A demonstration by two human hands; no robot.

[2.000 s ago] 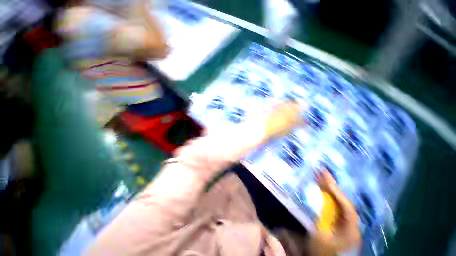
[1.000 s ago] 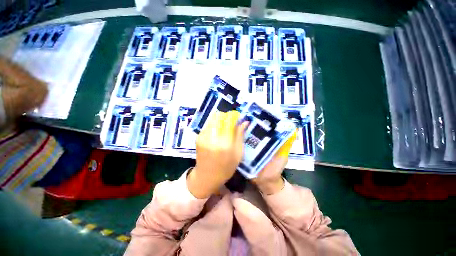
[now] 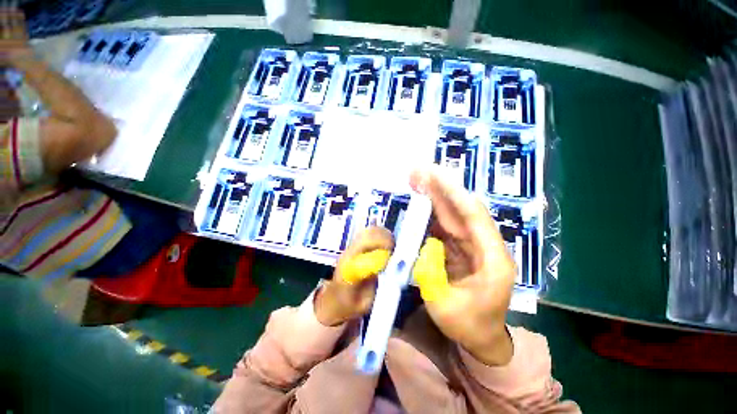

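A display module [image 3: 391, 285] is held edge-on above the tray's front edge, showing a narrow whitish side with small dark spots. My left hand [image 3: 361, 271] grips its left side, with a yellow finger cot against it. My right hand [image 3: 470, 279] is at its right side, a yellow-covered finger against it and another fingertip near its upper end. The blister tray [image 3: 207, 218] lies below, with modules, black flex side up, in its pockets. The middle of its centre row shows plain white. My right hand hides part of the front row. Whether a second module is in my hands cannot be told.
At left, a neighbouring person's arm [image 3: 77, 121] rests by a white sheet [image 3: 157, 89] with several modules at its back. Upright grey trays [image 3: 701, 202] stand at right. A white rail [image 3: 549, 55] runs behind; a red stool [image 3: 153, 279] is below the bench.
The modules fanned out in my hands a second ago, flex side showing, now appear as one edge-on piece. My right hand has turned and its fingers are raised. The view has shifted slightly left.
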